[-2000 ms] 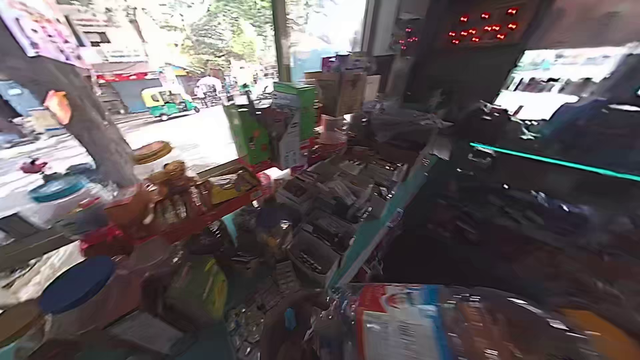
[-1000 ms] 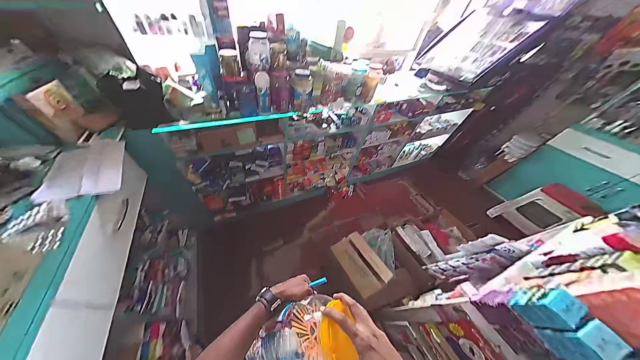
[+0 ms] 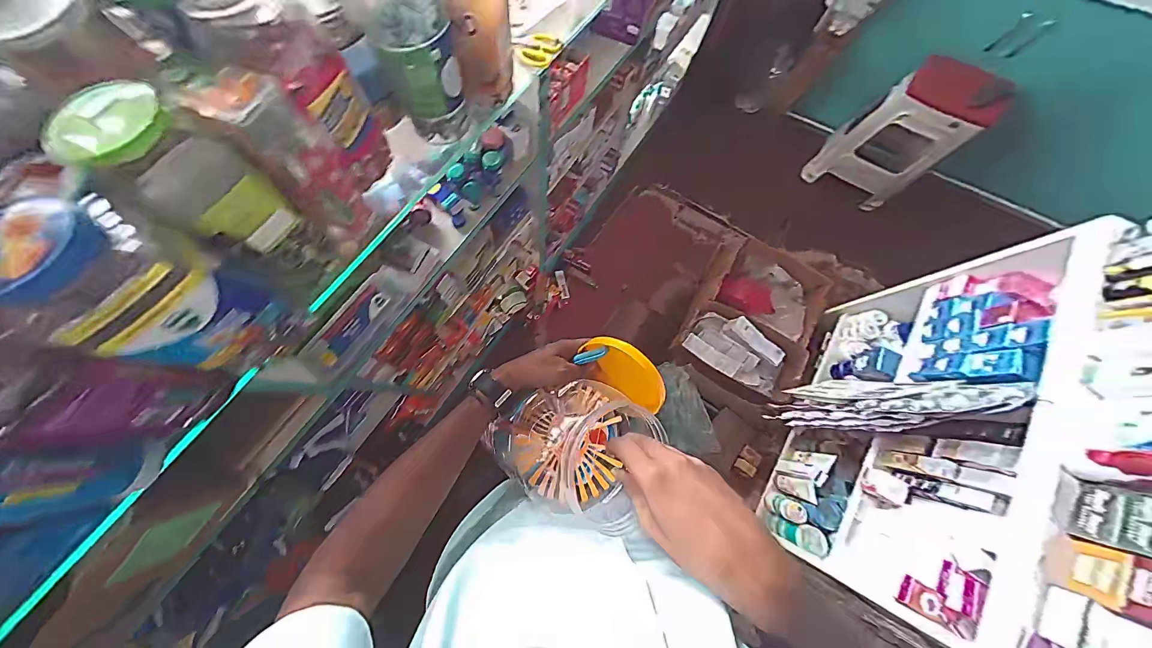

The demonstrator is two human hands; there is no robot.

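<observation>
A clear plastic jar (image 3: 562, 450), packed with thin orange, white and blue sticks, is tilted against my body with its mouth uncovered. My left hand (image 3: 549, 364), with a watch on the wrist, holds a yellow round lid (image 3: 630, 373) and a small light-blue object (image 3: 590, 356) beyond the jar. At the jar's mouth is my right hand (image 3: 652, 468), its fingertips reaching in at the sticks; whether they pinch any cannot be told.
At the left, a glass counter (image 3: 378, 234) bears several jars, such as one with a green lid (image 3: 103, 121). An open cardboard box (image 3: 765, 297) lies on the floor ahead. White shelves (image 3: 1062, 360) with packets stand right, and a red-topped stool (image 3: 963, 90) beyond.
The yellow lid was by my right hand a second ago; now it is in my left hand, and my right fingers are at the jar's mouth. The view has turned a lot.
</observation>
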